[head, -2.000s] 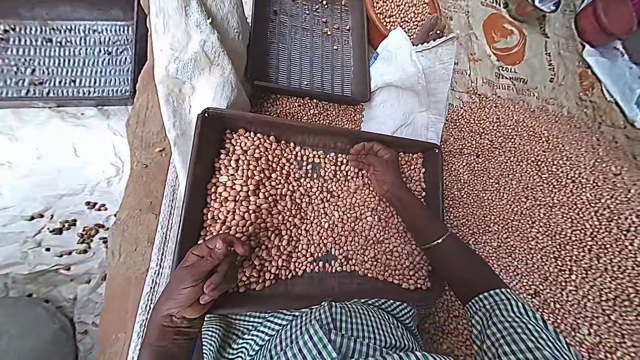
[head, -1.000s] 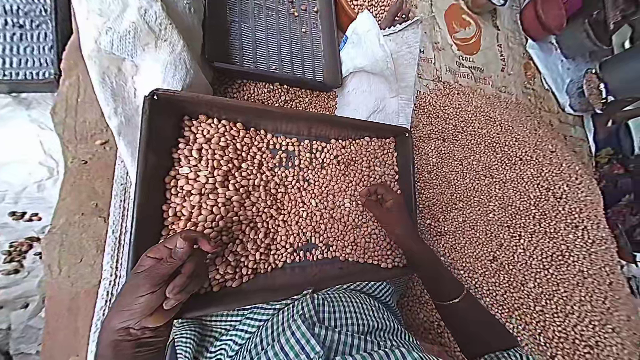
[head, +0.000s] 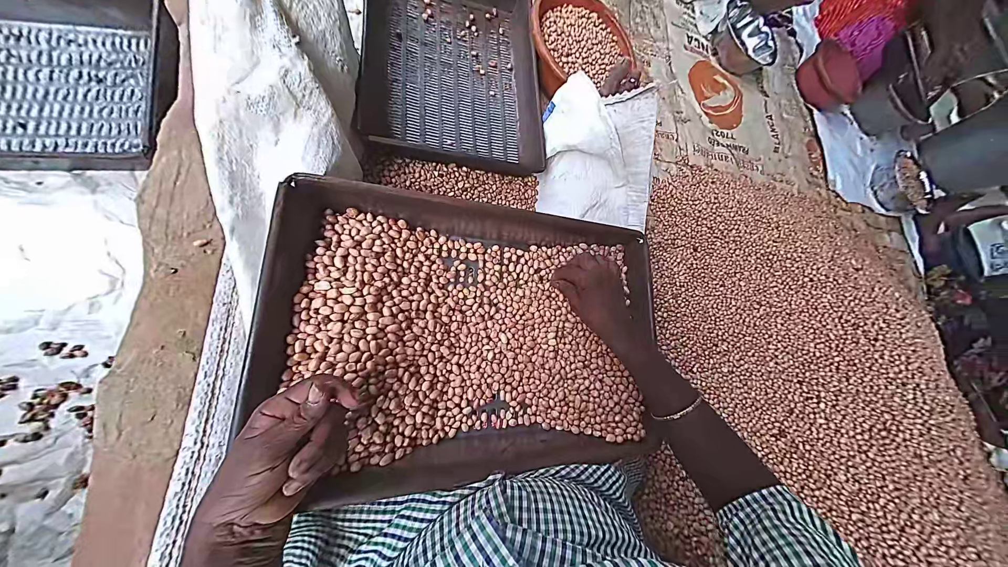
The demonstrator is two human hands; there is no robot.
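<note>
A dark rectangular tray point(head: 465, 209) lies on my lap, spread with light brown shelled peanuts point(head: 425, 339). Dark patches of its bottom show between them. My left hand point(head: 295, 445) is over the near left corner, thumb and forefinger brought together; whether something is pinched there I cannot tell. Toward the right side my right hand point(head: 594, 295) touches the peanuts with bent fingers, its fingertips partly hidden, so what it holds is unclear. A thin bracelet point(head: 677, 411) circles the right wrist.
Peanuts lie in a wide heap point(head: 795, 339) at right. Beyond my tray are a slotted dark tray point(head: 529, 87), a white sack point(head: 583, 169) and a clay bowl of peanuts point(head: 549, 63) with another person's hand beside it. Another tray point(head: 150, 79) stands far left; buckets are upper right.
My right hand has moved from the tray's far side toward the middle right, then back a little farther from me. The left hand stays at the near left corner.
</note>
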